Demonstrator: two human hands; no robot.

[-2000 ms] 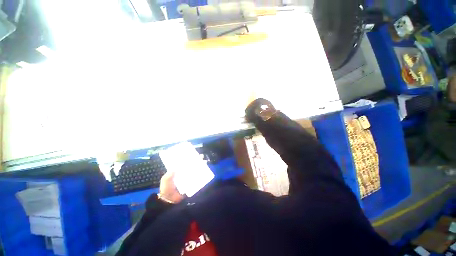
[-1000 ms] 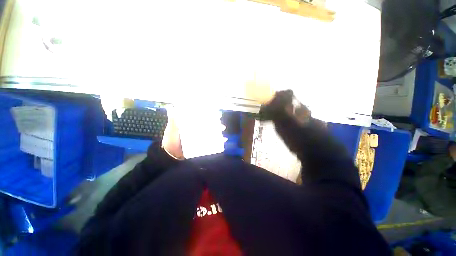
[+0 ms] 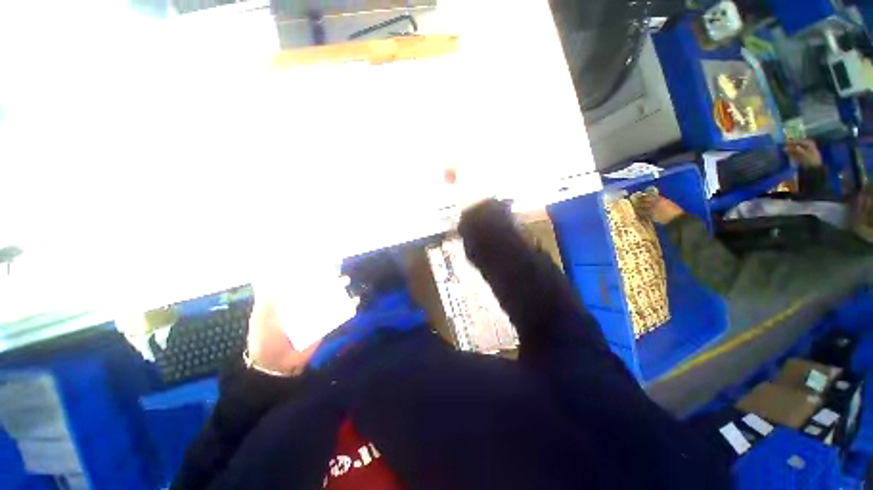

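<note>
My left hand (image 3: 275, 335) is at the bench's front edge beside the keyboard, holding a white, overexposed flat piece (image 3: 321, 304). Its outline merges with the glare of the bench. My right hand (image 3: 471, 203) is over the bench's front edge, mostly washed out by glare; the dark sleeve and a bit of finger show. I cannot tell whether it holds anything. An open brown carton (image 3: 544, 234) below the right forearm has rows of small white printed packets (image 3: 471, 299).
A white bench (image 3: 239, 134) spans the front. A keyboard (image 3: 203, 343) is at left. A blue tote (image 3: 704, 316) at right has tan pieces (image 3: 637, 273); another person's hand (image 3: 659, 206) reaches into it. Blue crates stand at lower left and lower right.
The view has turned and shifted, so the bench tilts again. Another person's arm has come into the blue tote. My left hand still holds the white piece; my right hand stays near the bench edge.
</note>
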